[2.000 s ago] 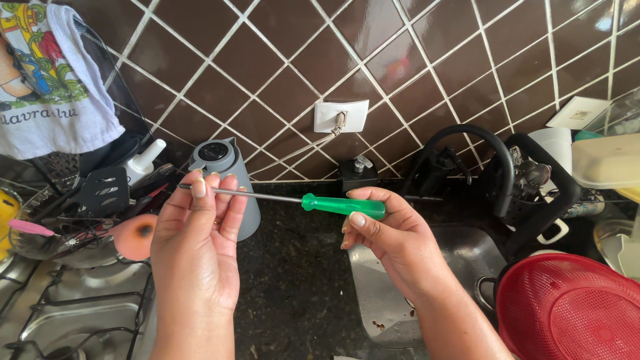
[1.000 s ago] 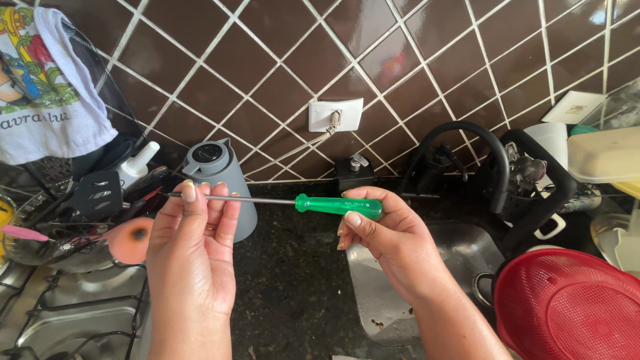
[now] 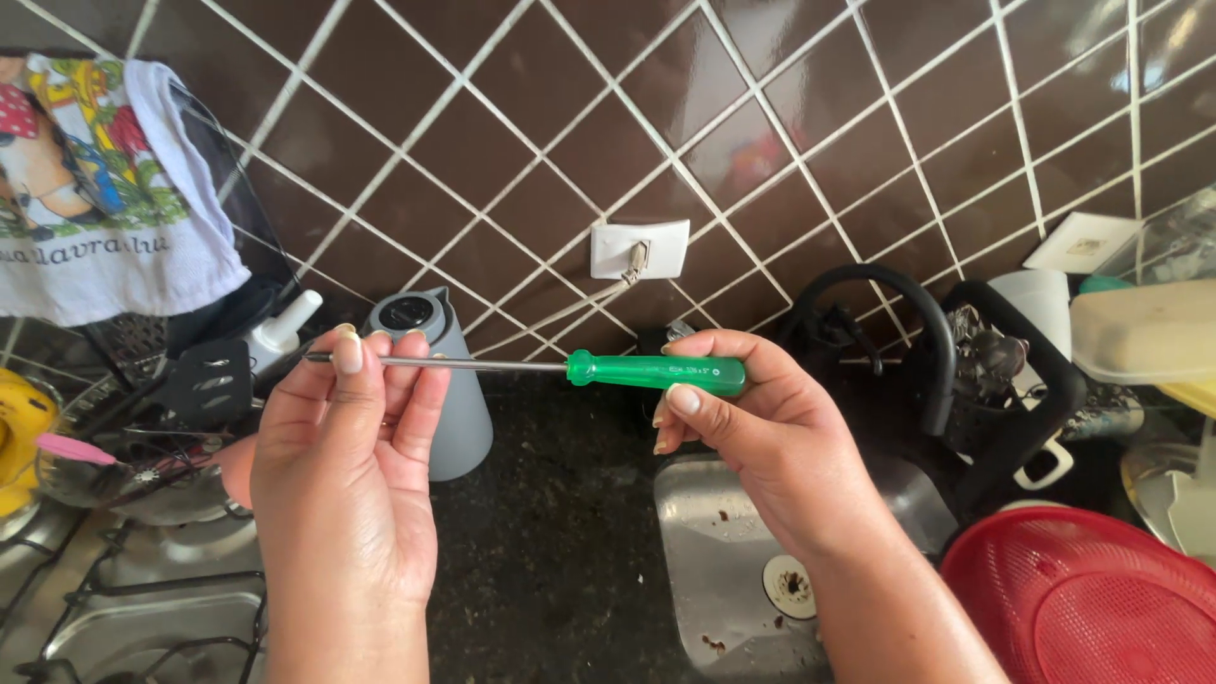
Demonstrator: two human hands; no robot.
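Note:
A screwdriver with a translucent green handle and a thin metal shaft is held level in front of me, its tip pointing left. My left hand pinches the shaft near the tip between thumb and fingers, palm turned toward me. The handle's right end is gripped by the thumb and fingers of my right hand. Small writing shows on the handle. Behind my left hand stands a grey thermal jug. Below my right hand is a steel sink with dark scraps in it.
A gas stove lies lower left, with utensils and a printed cloth above it. A wall socket holds a plug. A black faucet arches over the sink. At right are a red colander, a black dish rack and plastic containers.
Both hands keep their hold on the screwdriver, with little plain movement. The shaft, tilted slightly down to the right two seconds ago, now lies nearly level.

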